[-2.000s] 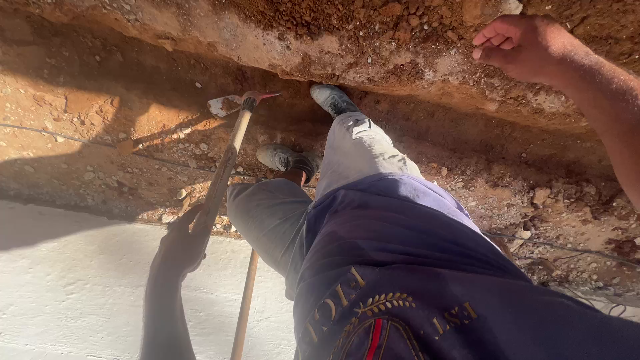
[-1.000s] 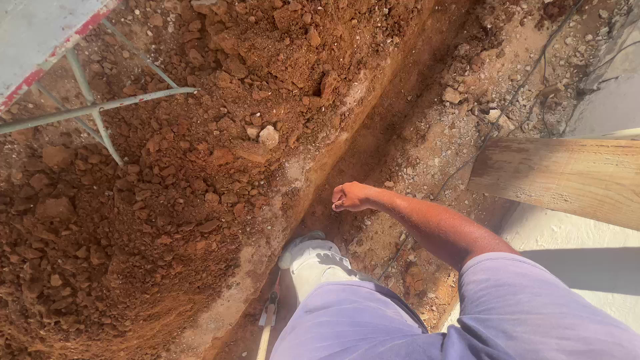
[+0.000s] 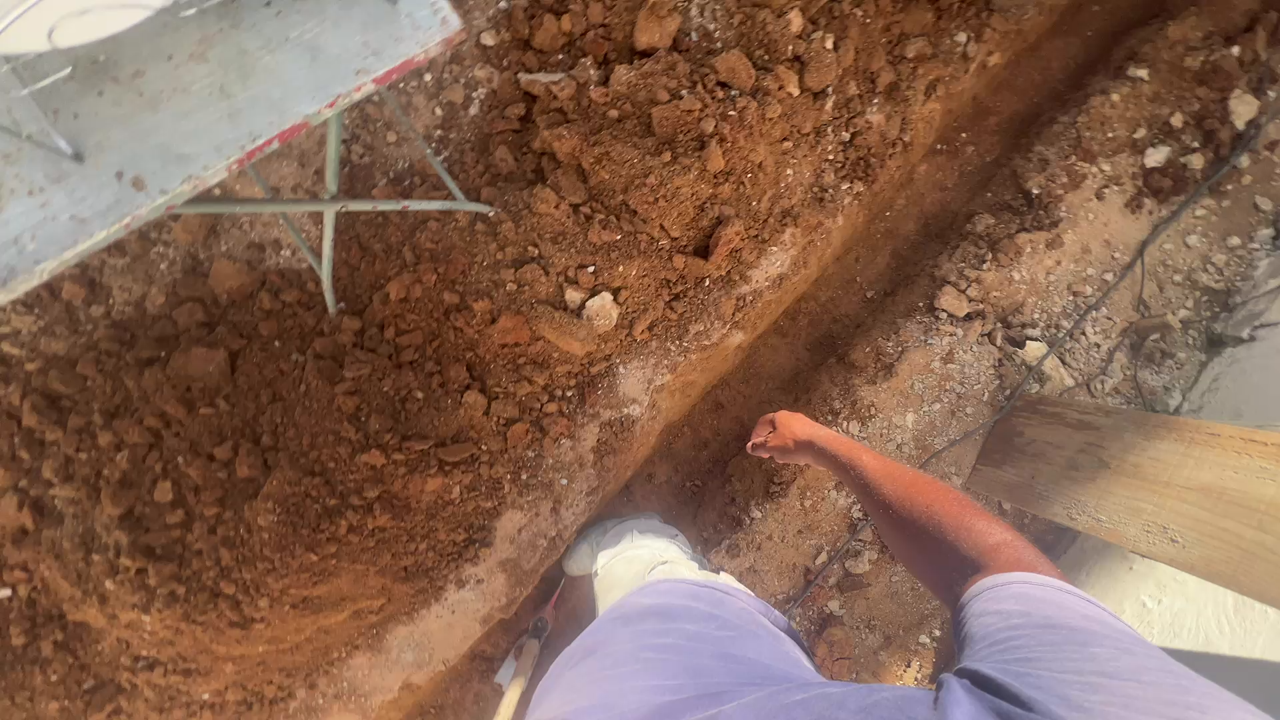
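Note:
My right hand [image 3: 785, 438] hangs over the narrow trench [image 3: 800, 340] cut in reddish soil, with its fingers curled in and nothing visible in them. My left hand is out of view. Below and left of my right hand, the head of a mattock [image 3: 528, 645] shows low in the trench beside my leg. Its pale wooden handle [image 3: 513, 695] runs out of the bottom edge, so its grip is hidden. My pale trouser leg [image 3: 640, 560] is down in the trench.
Loose soil and rocks [image 3: 400, 420] are heaped left of the trench. A metal platform with red edging [image 3: 250, 150] stands on thin legs at upper left. To the right lie a dark cable [image 3: 1090, 305], a wooden board [image 3: 1140, 480] and a pale slab [image 3: 1130, 590].
Two seconds ago my left hand was on the mattock's handle; now that hand is out of view. The view has swung a lot, to the soil heap and metal platform.

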